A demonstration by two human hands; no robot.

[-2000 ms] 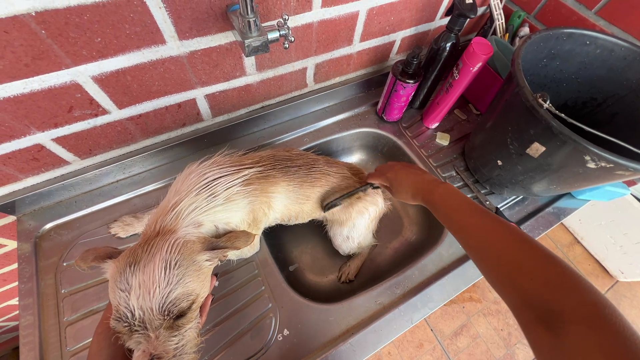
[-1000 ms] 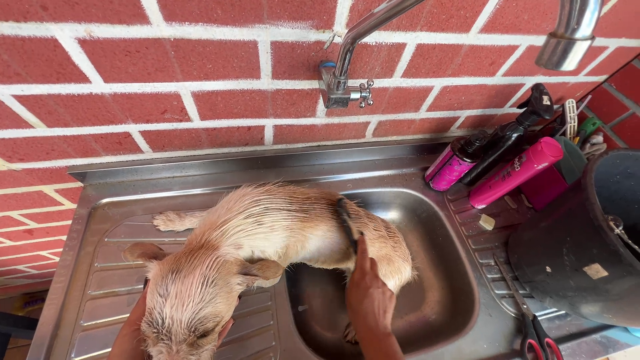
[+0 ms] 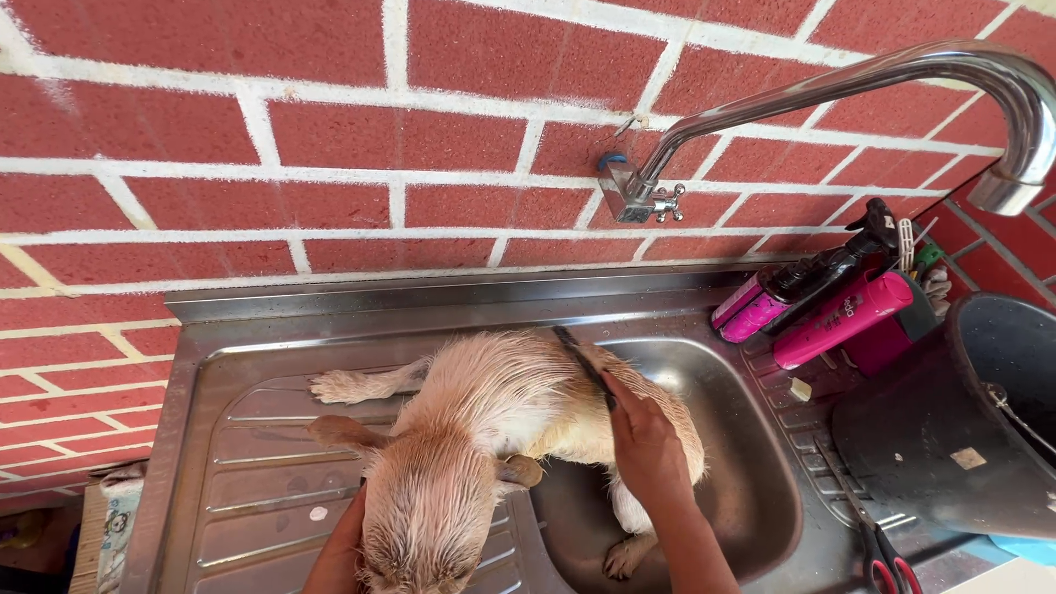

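Note:
A wet, light-brown dog (image 3: 487, 404) lies across a stainless steel sink (image 3: 742, 487), its head and front paw over the ribbed drainboard and its rear in the basin. My right hand (image 3: 648, 441) grips a dark comb (image 3: 580, 356), which lies against the fur of the dog's back near the hindquarters. Under and beside the dog's head is my left hand (image 3: 342, 536), partly hidden by the head; its fingers rest against the jaw and neck. One hind paw stands on the basin floor.
A chrome faucet (image 3: 742, 103) arches from the red brick wall. Pink bottles (image 3: 846, 320), a black spray bottle (image 3: 854, 256) and a grey bucket (image 3: 932, 421) stand at the right. Scissors (image 3: 874, 528) with red-lined handles lie beside the bucket. A cardboard box (image 3: 89, 528) is at lower left.
My right hand with the comb has moved from the dog's hind leg up to its back. The left hand stays at the head. The view has shifted, showing more wall and faucet.

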